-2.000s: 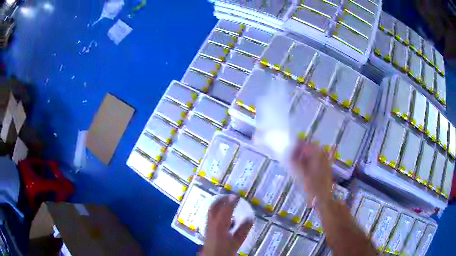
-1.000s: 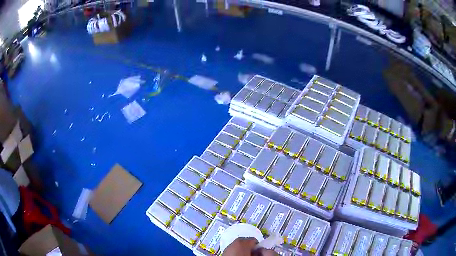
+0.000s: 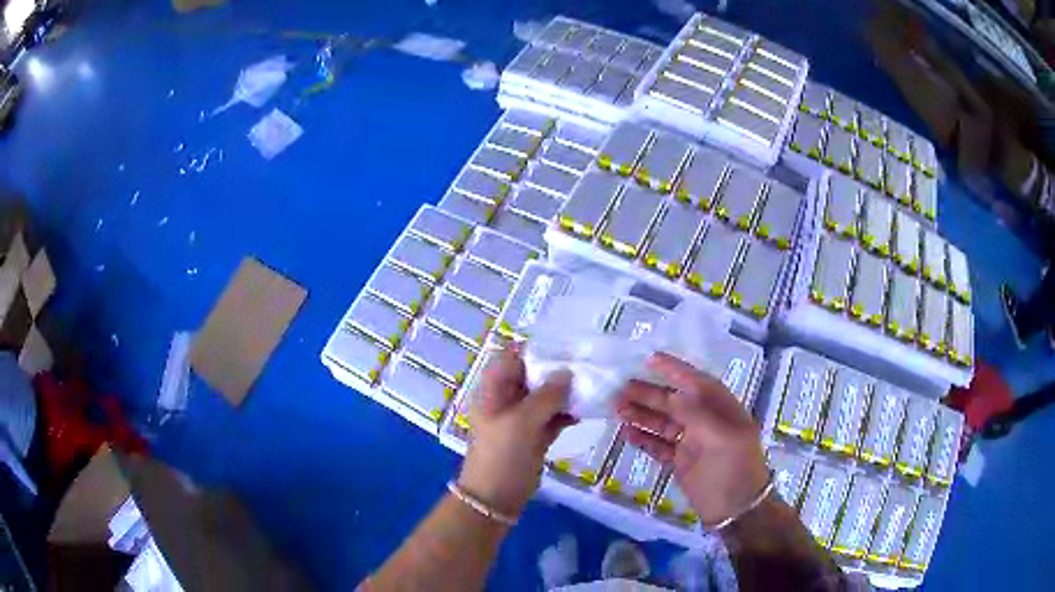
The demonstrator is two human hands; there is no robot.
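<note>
My left hand [image 3: 509, 434] grips a crumpled white translucent film [image 3: 619, 330] with thumb and fingers, over the front tray. My right hand [image 3: 700, 445] is beside the film's right side, fingers apart and partly curled; whether it grips the film cannot be told. The label roll cannot be made out; the film and left hand may hide it. The front tray of pouch cells is partly covered by film and hands. A labelled cell [image 3: 535, 303] shows at its upper left, with a white printed strip and yellow tape at its end.
Trays of plain grey cells stand behind in stacks [image 3: 683, 220], with lower ones at left [image 3: 434, 312]. Labelled cells lie in a tray at right [image 3: 862, 445]. A cardboard sheet [image 3: 246, 330], film scraps [image 3: 274, 133], a red stool [image 3: 87, 411] and an open box [image 3: 174, 526] are on the blue floor.
The white film, blurred in my right hand two seconds ago, is now bunched between both hands. Both hands have risen further into view since one second ago. The roll no longer shows clearly.
</note>
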